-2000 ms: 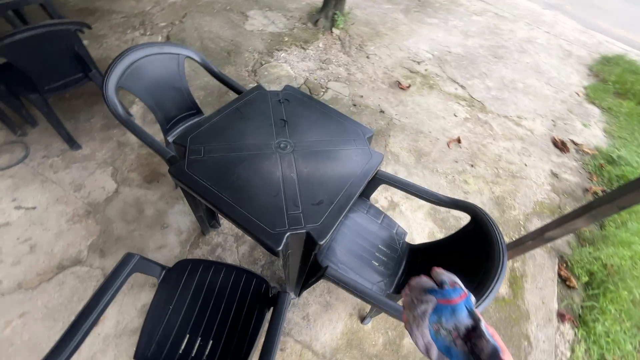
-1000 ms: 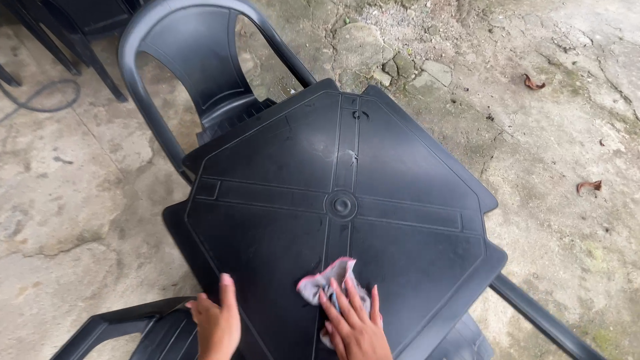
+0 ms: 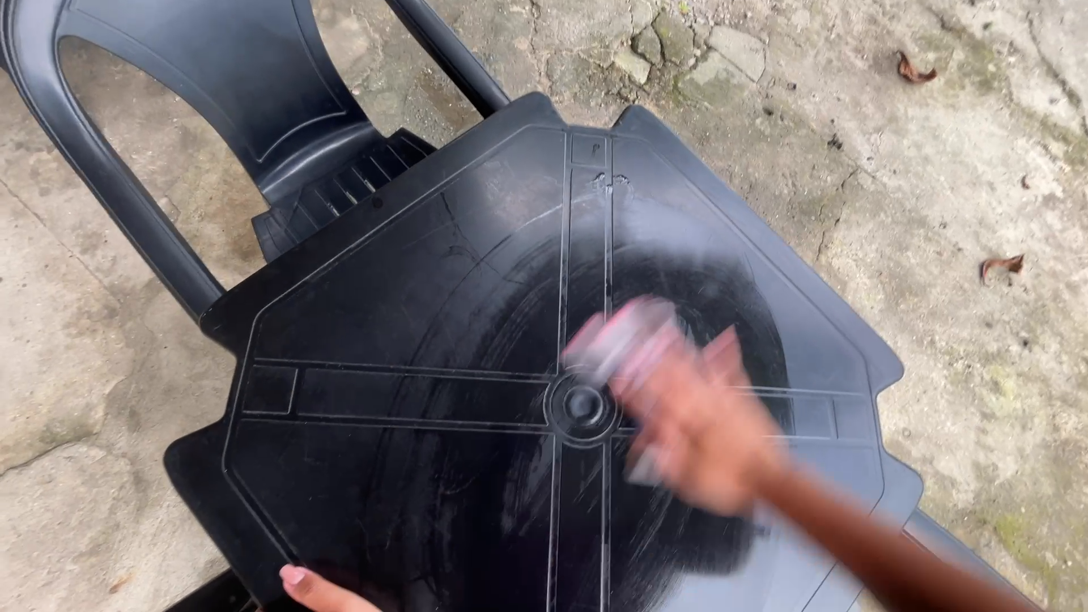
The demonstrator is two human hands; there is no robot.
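My right hand [image 3: 701, 429], blurred by motion, holds a grey and pink cloth [image 3: 629, 340] against the black plastic table [image 3: 408, 314], just right of its round centre boss. Curved wet-looking streaks spread over the tabletop around the hand. At the bottom edge of the view, only a finger or thumb of my left hand [image 3: 319, 591] shows, at the table's lower left edge; the rest of that hand is out of view.
A black plastic armchair [image 3: 212, 76] stands at the table's upper left side, its seat partly under the edge. Part of another dark chair shows at the lower right. Cracked concrete ground [image 3: 960, 195] with dry leaves [image 3: 916, 68] surrounds the table.
The right hand and cloth have moved up across the tabletop from its near part to beside the centre. Curved streaks now mark the surface. The view is closer to the table.
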